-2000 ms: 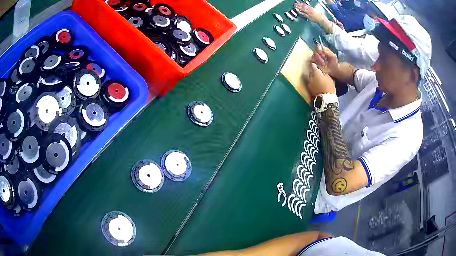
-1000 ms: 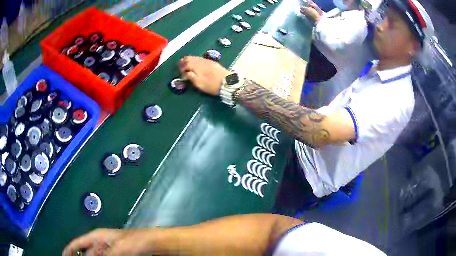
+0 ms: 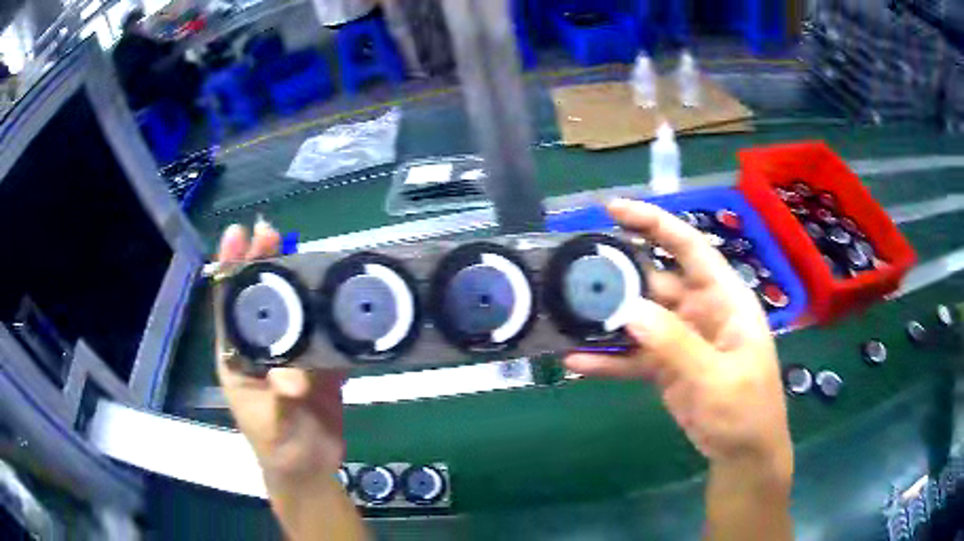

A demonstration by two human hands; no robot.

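Observation:
A grey fixture plate (image 3: 428, 343) is held up in front of me, roughly level, with all four seats filled. The disc parts (image 3: 484, 299) have black rims, silver centres and a white arc on the right side. My left hand (image 3: 277, 391) grips the plate's left end, thumb on the front lower edge, fingertips showing above. My right hand (image 3: 703, 343) grips the right end, fingers above and below the rightmost disc part. The backs of the plate and some fingers are hidden. Another filled plate (image 3: 439, 497) lies on the bench below, partly hidden by my left arm.
A blue bin (image 3: 788, 264) and a red bin (image 3: 898, 259) of disc parts stand at right. Loose discs lie on the green bench. A dark-windowed machine (image 3: 63, 201) and a white feed tray (image 3: 180, 449) are at left. A metal post (image 3: 492, 116), white bottles and cardboard are behind.
The view has swung left towards the machine. Both hands now hold a filled plate; before, one bare arm reached over the bench. The neighbouring worker is out of view.

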